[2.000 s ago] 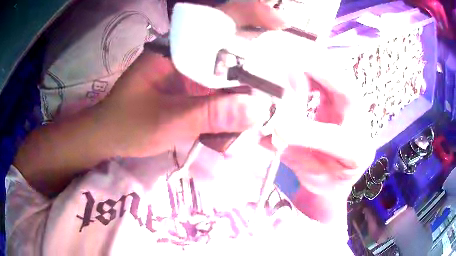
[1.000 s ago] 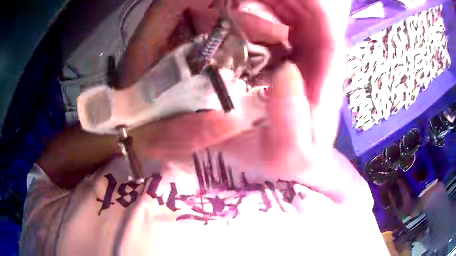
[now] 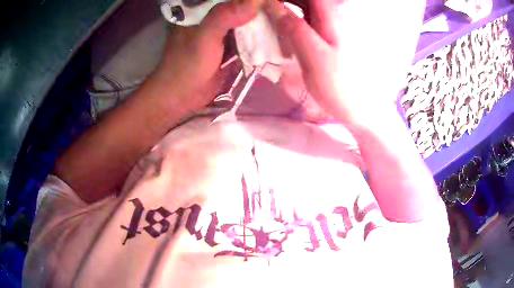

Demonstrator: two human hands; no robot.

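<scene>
The white model assembly (image 3: 257, 44) is at the top of the view, partly cut off by the edge. A rounded white end with dark openings shows at upper left, and thin silver prongs point down from the body. My left hand (image 3: 211, 36) grips it from the left. My right hand (image 3: 307, 50) holds it from the right; its outer side is washed out by glare. The fingertips of both hands meet near the top edge, where they cover the middle of the assembly.
My white shirt with dark lettering (image 3: 253, 230) fills the lower middle. A pale purple-lit crate (image 3: 459, 151) of small white parts is at right. Several dark rounded items (image 3: 465, 180) lie below it. A dark curved edge (image 3: 34, 107) runs down the left.
Both hands have moved up towards the top edge with the assembly. It has been turned, so its silver prongs now point down and the spring is out of sight.
</scene>
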